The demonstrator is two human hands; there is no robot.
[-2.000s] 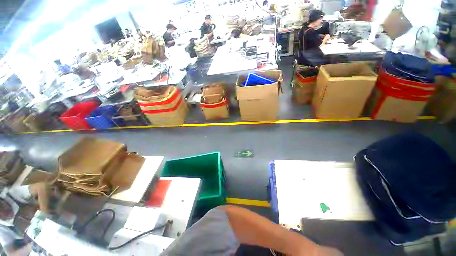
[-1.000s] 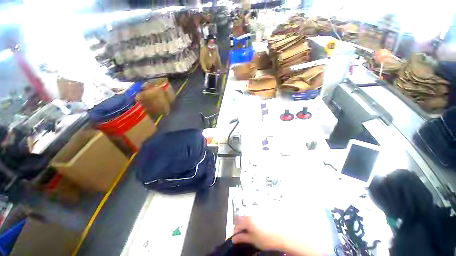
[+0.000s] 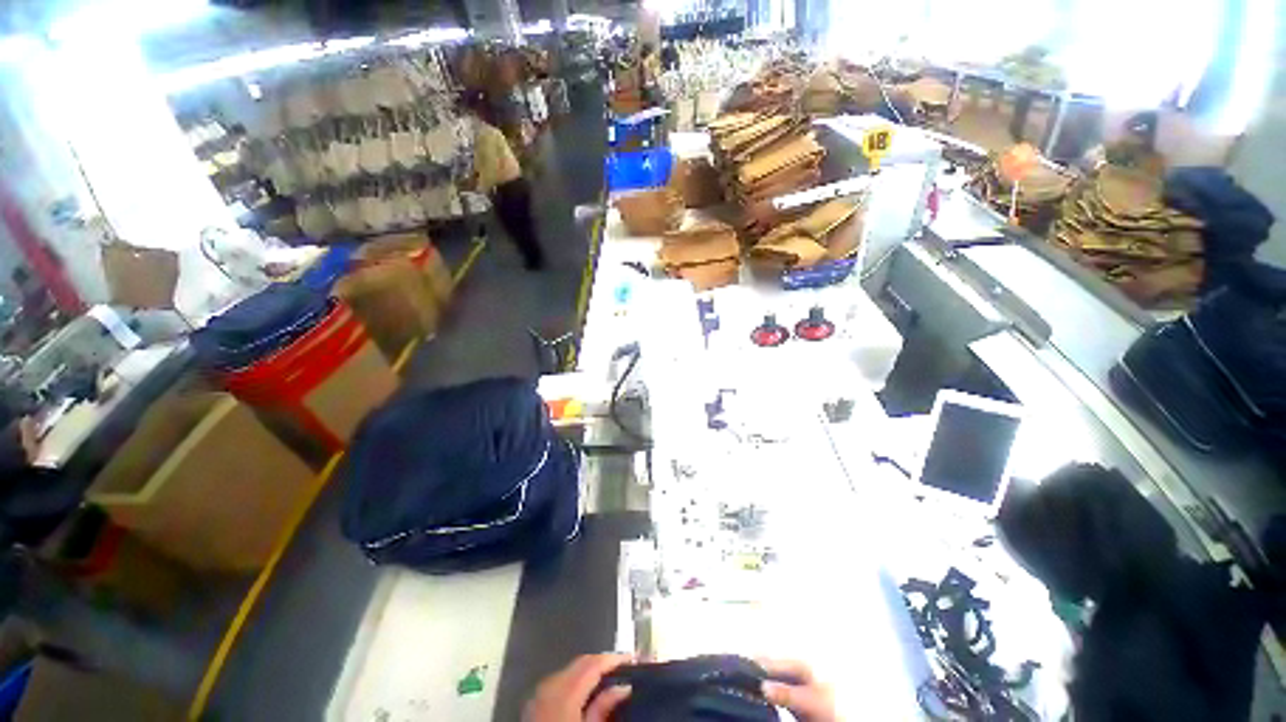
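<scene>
A dark navy or black fabric piece (image 3: 694,688) is bunched at the bottom edge of the picture, at the near edge of the white sewing table. My left hand (image 3: 576,688) grips its left end. My right hand (image 3: 801,691) is on its right end. Both hands are partly cut off by the bottom edge. The white sewing machine (image 3: 769,402) stands just beyond. Small metal parts lie beyond the hands; the needle area is too bright to tell.
A navy panel pile (image 3: 451,473) with pale piping sits on the pale side table (image 3: 423,649) at left. Black webbing pieces (image 3: 966,628), black fabric (image 3: 1128,578) and a white-framed screen (image 3: 969,449) are at right. A person (image 3: 505,191) is in the aisle.
The view has swung from the aisle on the left to the sewing table. Both hands now hold the dark fabric at the table's near edge; one second ago only one hand showed.
</scene>
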